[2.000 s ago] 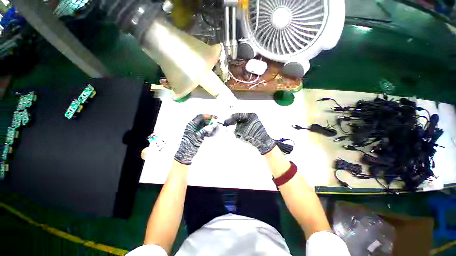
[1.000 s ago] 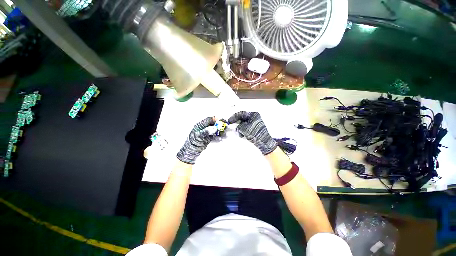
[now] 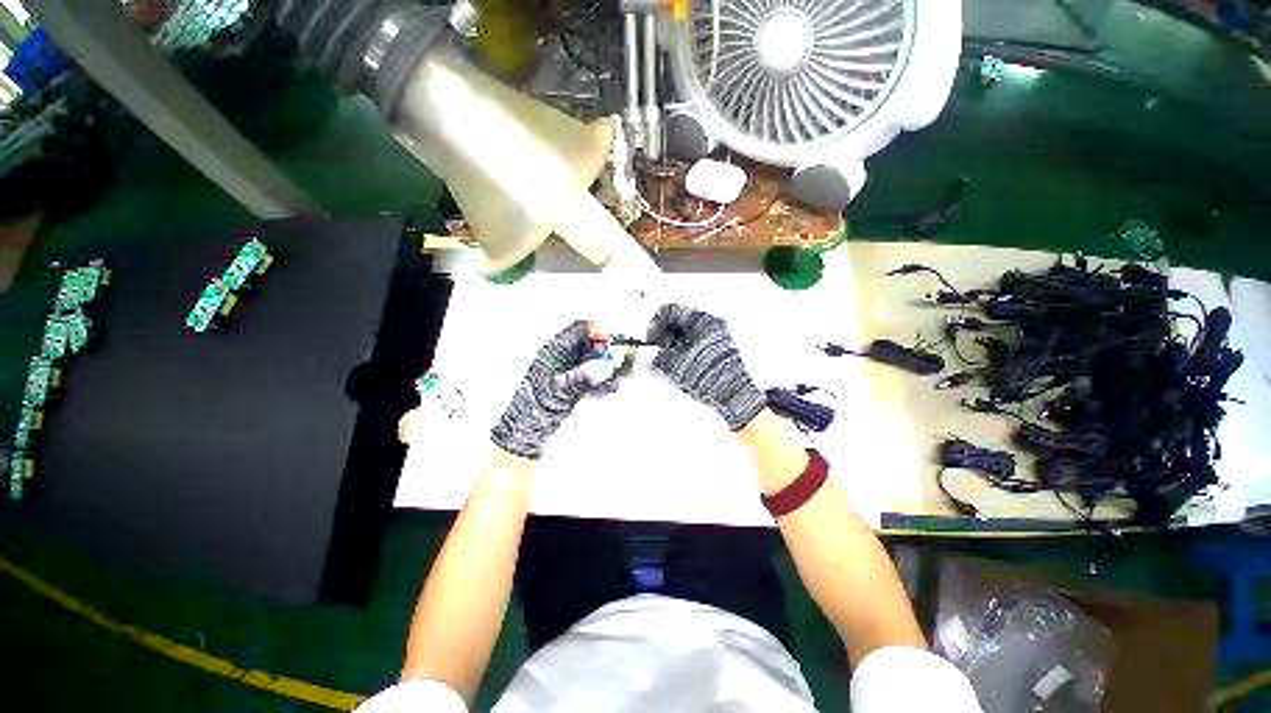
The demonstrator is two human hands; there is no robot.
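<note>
My left hand point(image 3: 548, 390), in a grey-black knit glove, holds a small circuit board point(image 3: 611, 358) at its fingertips over the white work sheet point(image 3: 627, 467). My right hand point(image 3: 707, 368), gloved alike with a dark red band at the wrist, pinches a thin black cable end point(image 3: 634, 341) against or close beside the board. Whether they touch is too small to tell. A bundled black cable part point(image 3: 802, 407) lies on the sheet right of my right hand.
The fume hood point(image 3: 523, 160) reaches down just above my hands. A fan point(image 3: 815, 70) and a brown block point(image 3: 781, 216) stand behind. A black surface point(image 3: 209, 432) with board strips point(image 3: 229, 286) is at left. A black cable pile point(image 3: 1101, 390) and single cables point(image 3: 892, 355) are at right.
One second ago the board showed its yellow and blue parts; it is now turned and less visible. The black cable end shows between my hands again. Both hands stay in nearly the same place.
</note>
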